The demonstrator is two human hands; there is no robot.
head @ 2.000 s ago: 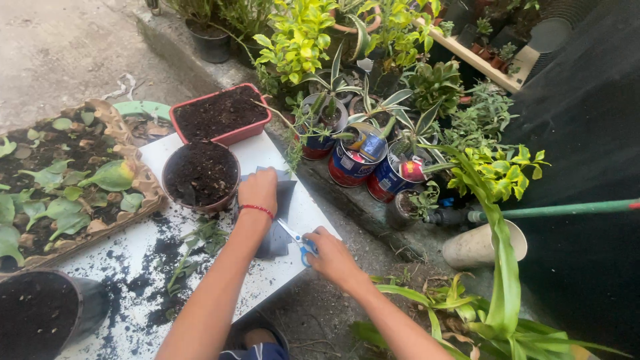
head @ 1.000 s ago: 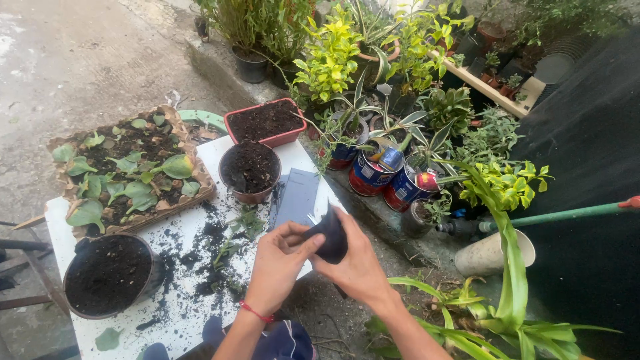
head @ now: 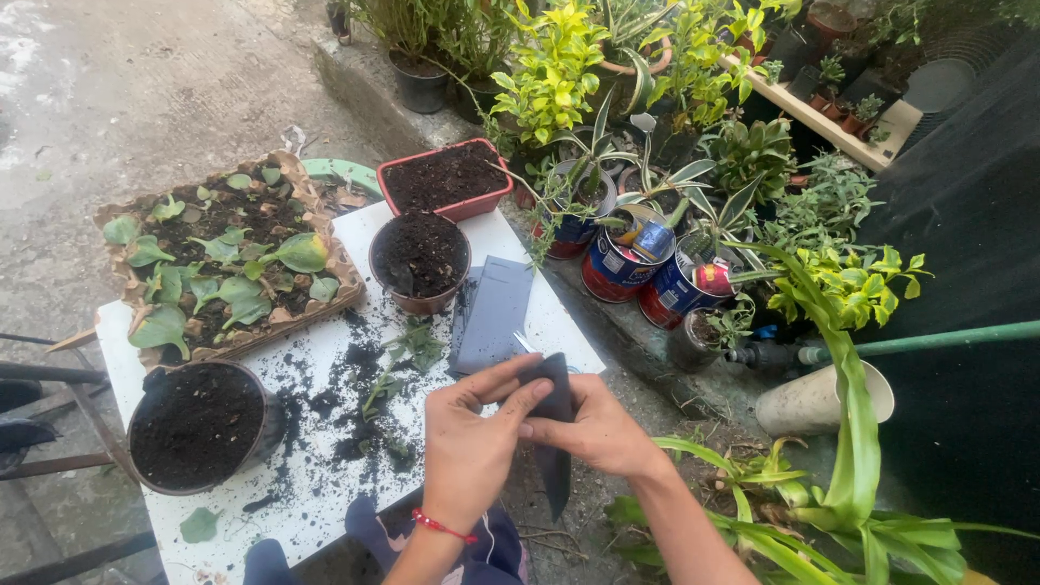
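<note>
A dark, thin flexible sheet (head: 556, 479) is pinched between my left hand (head: 479, 439) and my right hand (head: 605, 422), in front of the table's near edge. My left hand, with a red bracelet at the wrist, grips its left side; my right fingers hold it from the right. Just beyond them, grey-blue flat pieces (head: 496, 313) lie on the white table (head: 561, 337). A metal tip (head: 522, 341), likely of the scissors, shows above my left fingers; the rest is hidden. A brown pot of soil (head: 420, 260) stands beside the flat pieces.
A cardboard tray of leafy cuttings (head: 227, 260), a red rectangular planter (head: 447, 183) and a large soil pot (head: 199, 431) are on or by the table. Loose soil and a cut sprig (head: 390, 374) lie between them. Planted cans (head: 617, 264) line the right side; a green pipe (head: 951, 337) runs there.
Two seconds ago my right hand held blue-handled scissors at the sheet on the table; those handles are no longer visible. Both hands have since lifted a dark piece, now held more upright and extended.
</note>
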